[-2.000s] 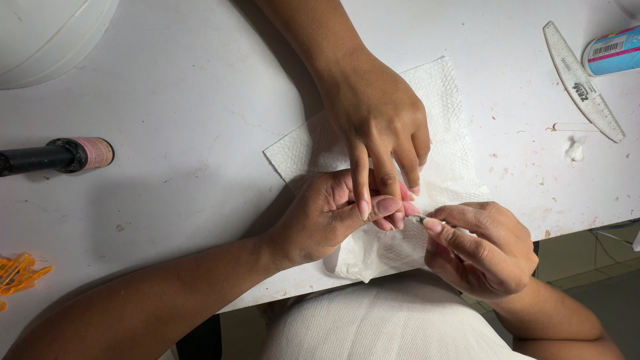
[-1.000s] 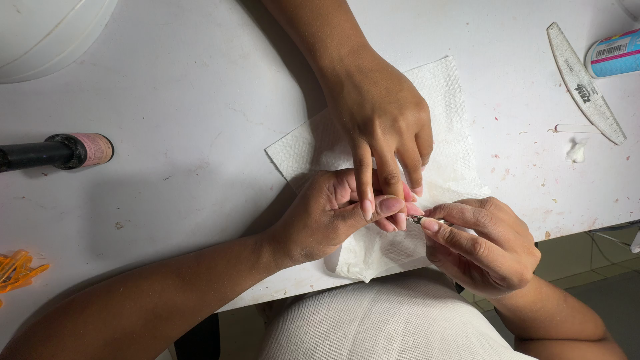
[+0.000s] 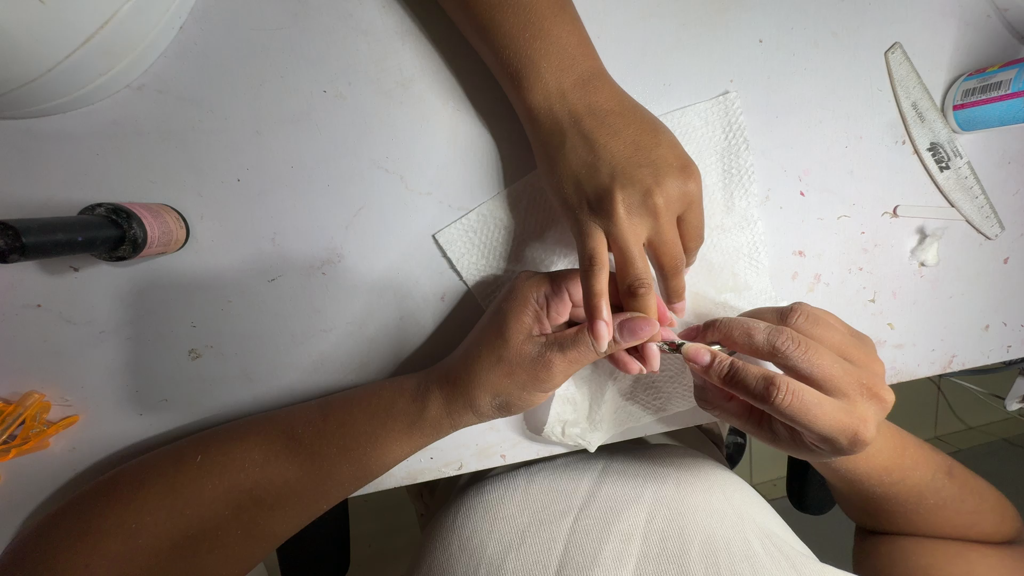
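Note:
Another person's hand [image 3: 628, 188] reaches down from the top over a white paper towel [image 3: 712, 152], palm down. My left hand [image 3: 552, 344] is closed around one of its fingers, with my thumb on top near the fingertip. Between the thumb and fingers of my right hand [image 3: 788, 376] is a small metal nail tool [image 3: 672, 346], its tip at the held fingertip. My right fingers hide much of the tool, so its exact kind cannot be told.
A polish bottle with a black cap [image 3: 156, 230] and orange plastic clips [image 3: 32, 424] lie at left, below a white container [image 3: 80, 52]. At right are a curved nail file [image 3: 944, 144], a blue container [image 3: 988, 96], a thin white stick [image 3: 928, 212] and a cotton tuft [image 3: 926, 250].

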